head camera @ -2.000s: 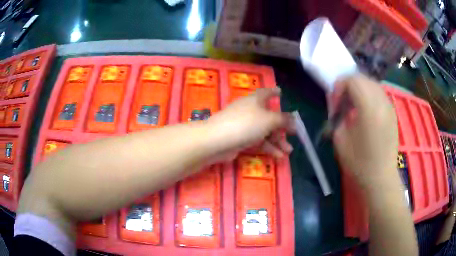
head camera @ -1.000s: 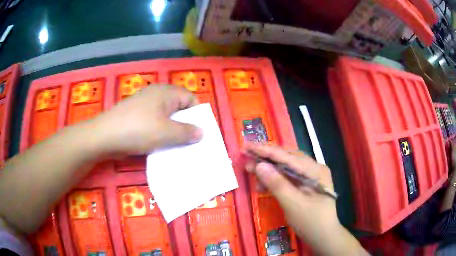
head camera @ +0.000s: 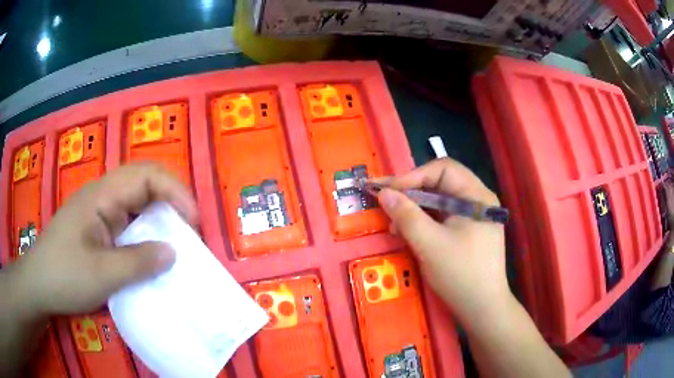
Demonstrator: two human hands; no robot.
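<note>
My right hand [head camera: 451, 229] holds slim dark tweezers [head camera: 443, 203]. Their tip is over the silver card slots [head camera: 351, 193] of the orange feature phone [head camera: 336, 144] at the top right of the foam tray. Whether a sticker is at the tip cannot be told. My left hand [head camera: 96, 240] holds a white label sheet [head camera: 185, 303] between thumb and fingers, over the middle of the tray, with faint marks near its lower edge. The pink-red foam tray [head camera: 332, 258] holds two rows of orange phones, backs up. The sheet and my left hand hide some of them.
A stack of foam trays [head camera: 550, 192] stands at the right, with one black phone [head camera: 606, 236] in the top one. A white strip [head camera: 437, 146] lies on the dark green bench between them, partly hidden by my right hand. A printed carton [head camera: 414, 26] stands beyond.
My left hand brought the white sheet from the right side over the tray and then left and down. My right hand moved over the tray, and its tweezers now reach the top-right phone's card slots.
</note>
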